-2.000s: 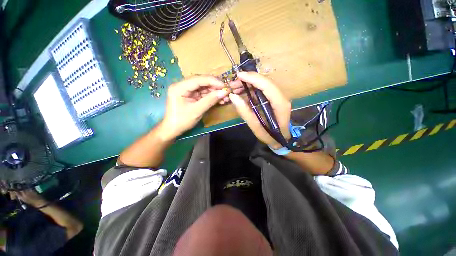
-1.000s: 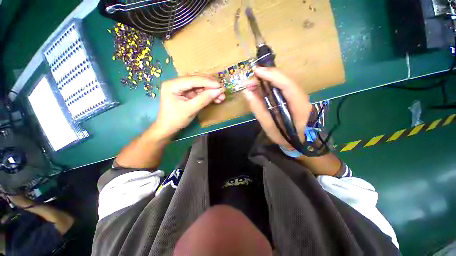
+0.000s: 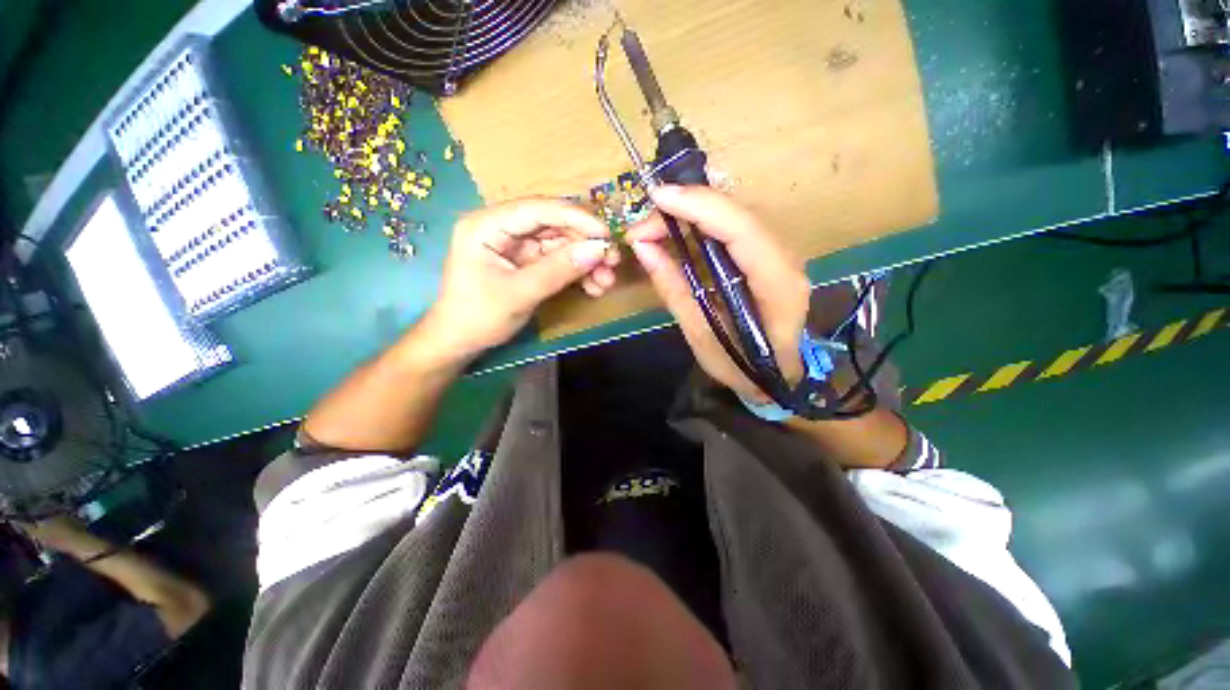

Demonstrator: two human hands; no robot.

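My left hand [image 3: 519, 270] pinches the left end of a small green PCB panel [image 3: 615, 216] between thumb and fingertips, above the front part of the tan work board [image 3: 796, 121]. Small blue-and-orange tabs show along the panel's far edge. My right hand [image 3: 735, 276] holds the black soldering iron [image 3: 681, 159], its metal tip pointing away over the board, with the bent solder feed tube [image 3: 611, 97] beside it. My right thumb and fingertip also reach the panel, partly hiding it.
Loose yellow and dark small components [image 3: 358, 142] lie left of the board. A black wire-grille fan [image 3: 432, 41] stands at its far left edge. Component trays [image 3: 209, 175], a desk fan [image 3: 27, 425] and another person's arm [image 3: 122, 566] are far left. A dark unit [image 3: 1194, 68] is far right.
A second ago the iron and my right hand were further right and more of the panel showed. My right hand has moved back left, its fingertips closer to my left hand.
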